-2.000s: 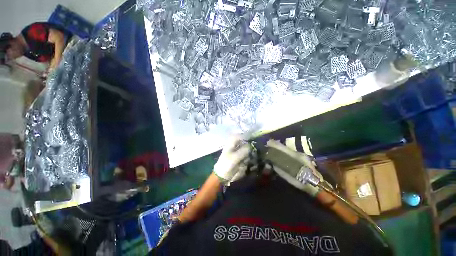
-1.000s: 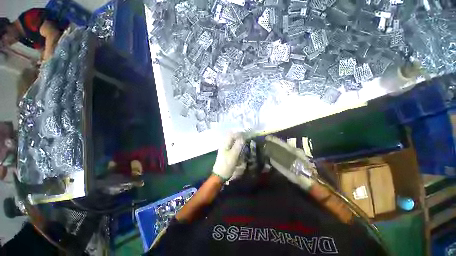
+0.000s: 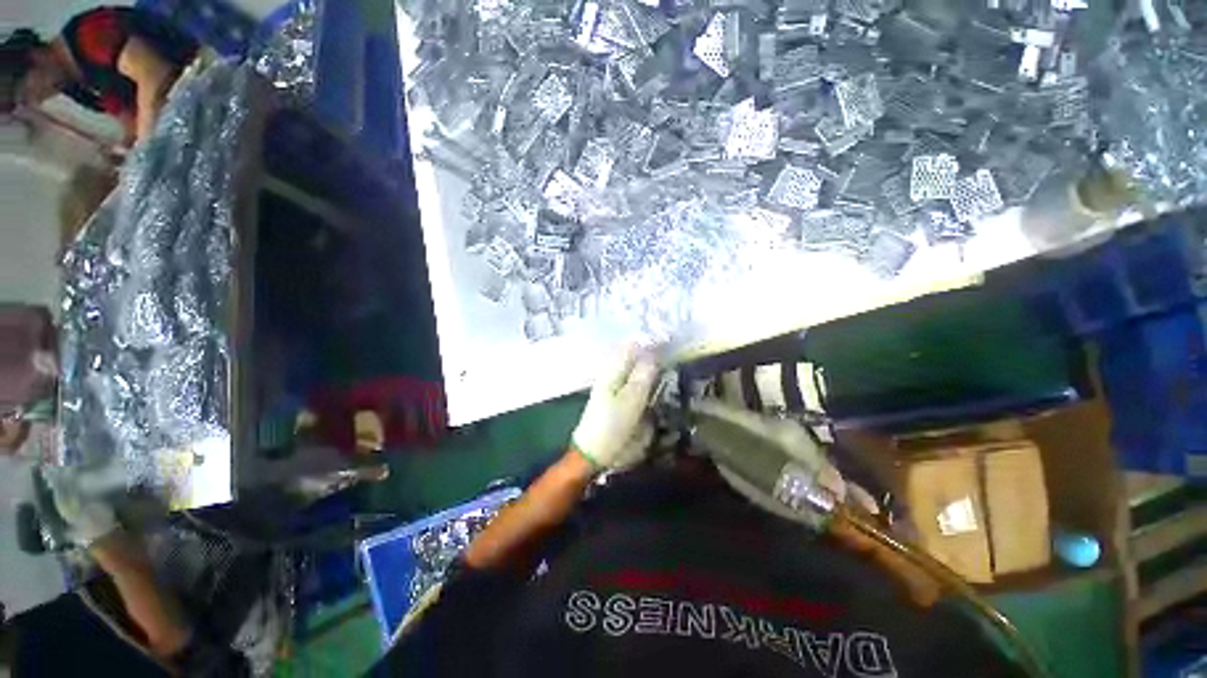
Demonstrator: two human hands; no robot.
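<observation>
My left hand (image 3: 617, 411), in a white knit glove with a green-edged cuff, is closed on a small grey metal part (image 3: 671, 397) just off the table's near edge. My right hand (image 3: 788, 466), also gloved, holds a thick grey tapered power tool (image 3: 744, 448). The tool's dark front points at the part; whether they touch is too dark and blurred to tell. A brownish-gold hose (image 3: 927, 567) runs from the tool's rear to the lower right. A large heap of grey ribbed and perforated metal parts (image 3: 794, 188) lies on the white table (image 3: 492, 374).
Fine bright hardware (image 3: 682, 258) lies near the table edge. A pale cylinder (image 3: 1079, 209) stands at the right edge. A blue crate with parts (image 3: 384, 563) is below my left forearm. An open carton (image 3: 1013, 510) is at lower right. People and a neighbouring table (image 3: 212, 477) are at left.
The view has shifted slightly, moving the table and heap a little right and up. Both hands stay together at the part. At lower left, another person's gloved hand and forearm have come further into view.
</observation>
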